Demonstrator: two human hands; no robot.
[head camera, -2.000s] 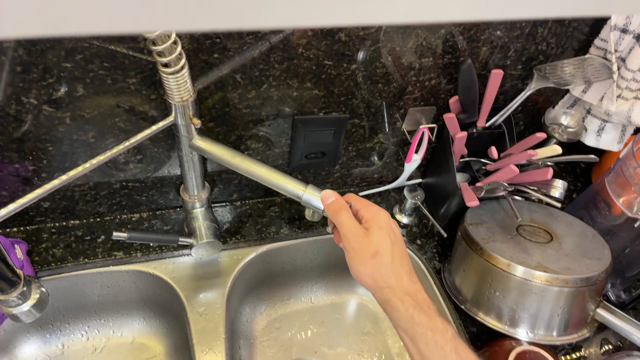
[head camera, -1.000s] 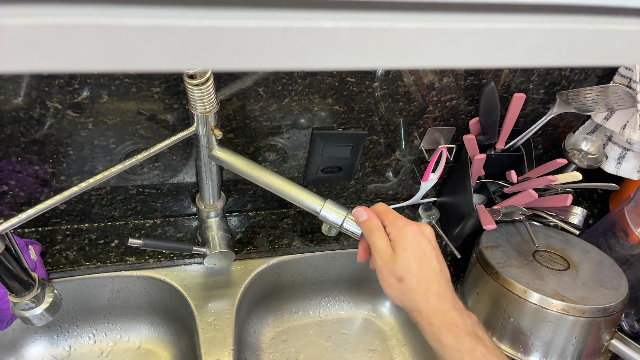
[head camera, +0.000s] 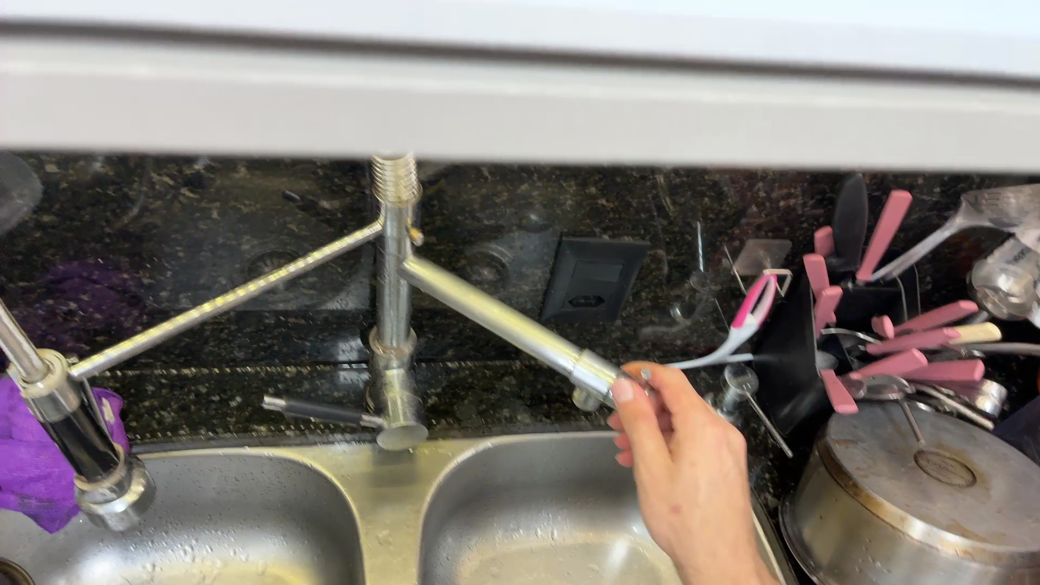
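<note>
My right hand (head camera: 686, 455) grips the outer end of a metal swivel spout (head camera: 496, 317), thumb on top and fingers curled beneath. That spout slants down to the right from the post of a spring-neck kitchen faucet (head camera: 395, 284), over the right basin of a steel double sink (head camera: 390, 487). A thin metal support arm (head camera: 227, 302) runs down left from the post to the black and chrome spray head (head camera: 85, 447), above the left basin. The faucet's lever handle (head camera: 321, 410) points left. My left hand is out of view.
A light cabinet edge (head camera: 520, 122) crosses the top. At right stand a black cutlery holder (head camera: 792, 349) with pink-handled cutlery, a dish brush (head camera: 751, 313) and an upturned steel pot (head camera: 918, 496). A black wall socket (head camera: 595, 280) sits behind. A purple cloth (head camera: 32, 463) lies at left.
The view has tilted, with more of the cabinet edge showing. My right hand remains at the spout's end, and its fingers are now curled more beneath it.
</note>
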